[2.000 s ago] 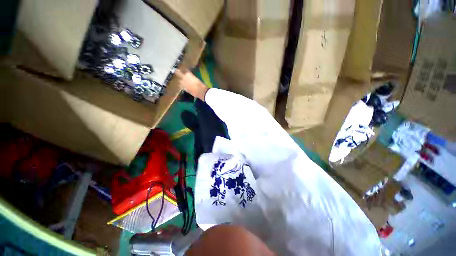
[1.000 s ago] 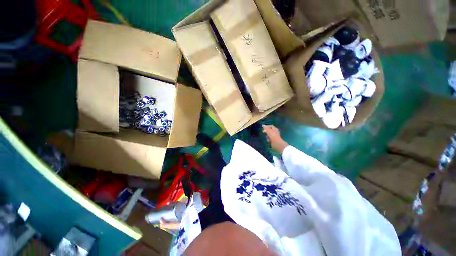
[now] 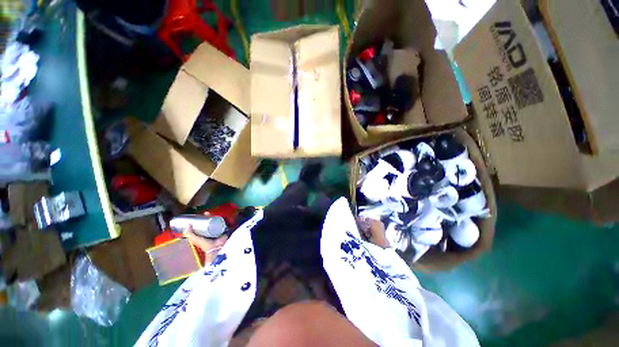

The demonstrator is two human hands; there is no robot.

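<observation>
My left hand (image 3: 205,242) is closed around a silver metal cylinder (image 3: 199,226), low and left of my body, above a red stool (image 3: 165,237) and a flat yellow-bordered stool pad (image 3: 174,261). My right hand (image 3: 372,230) hangs at the left edge of an open carton (image 3: 488,234) full of black-and-white parts (image 3: 424,193). Its fingers are small and partly hidden by the white sleeve. I cannot tell whether it touches anything.
A green bench with pale edging (image 3: 95,149) runs down the left, with a metal fixture (image 3: 60,209). An open carton of small dark parts (image 3: 214,137), a half-closed carton (image 3: 319,95), a carton with red and black parts (image 3: 434,108) and a large printed carton (image 3: 522,129) stand ahead. Clear plastic film (image 3: 97,290) lies lower left.
The view has turned and straightened over my body. My right hand has moved from beside the open carton of small parts to beside the black-and-white parts. The cylinder now shows clearly in my left hand.
</observation>
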